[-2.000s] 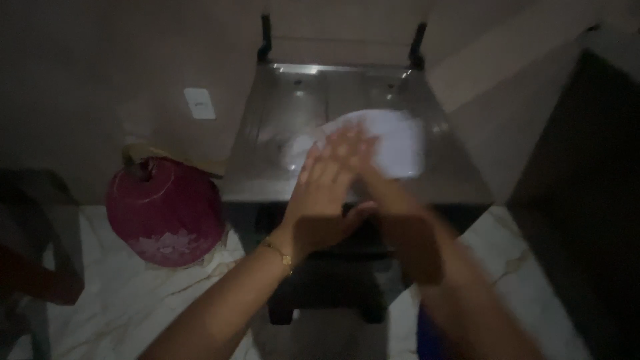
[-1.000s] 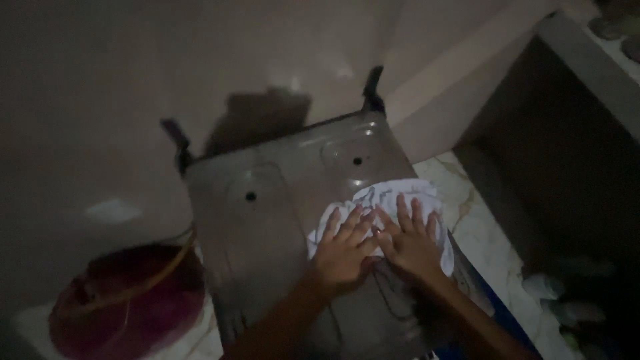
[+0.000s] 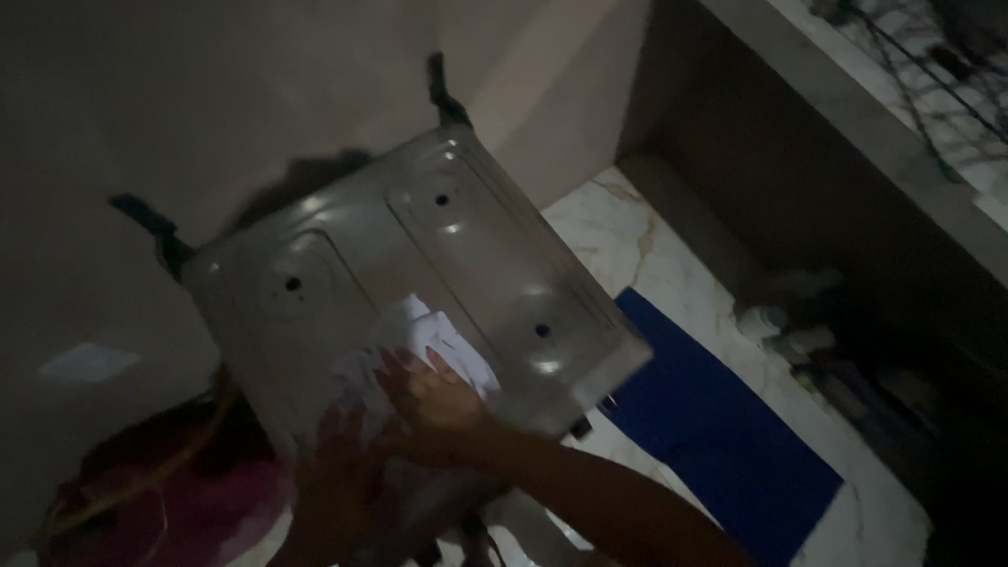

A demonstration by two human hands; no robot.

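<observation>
A metal gas stove top (image 3: 409, 260) with dark burner holes fills the middle of the view, with a black hinge bracket at each back corner. On its front part lies a crumpled white cloth (image 3: 453, 342). My right hand (image 3: 437, 394) presses on the cloth with fingers spread. Close beside it, my left hand (image 3: 342, 441) is down in shadow on the cloth's left part; its fingers are blurred and dim. The cloth hides the stove surface beneath it.
A covered pink item (image 3: 189, 504) with a yellowish hose (image 3: 150, 480) stands at the lower left. A blue mat (image 3: 717, 425) lies on the marble-patterned floor (image 3: 614, 228) at the right. Containers (image 3: 762, 323) sit under a counter (image 3: 850, 102), and a wire rack (image 3: 929, 94) is on top.
Both hands and the white cloth have moved from the right part of the stove top to its front left-middle part. The view has turned toward the right.
</observation>
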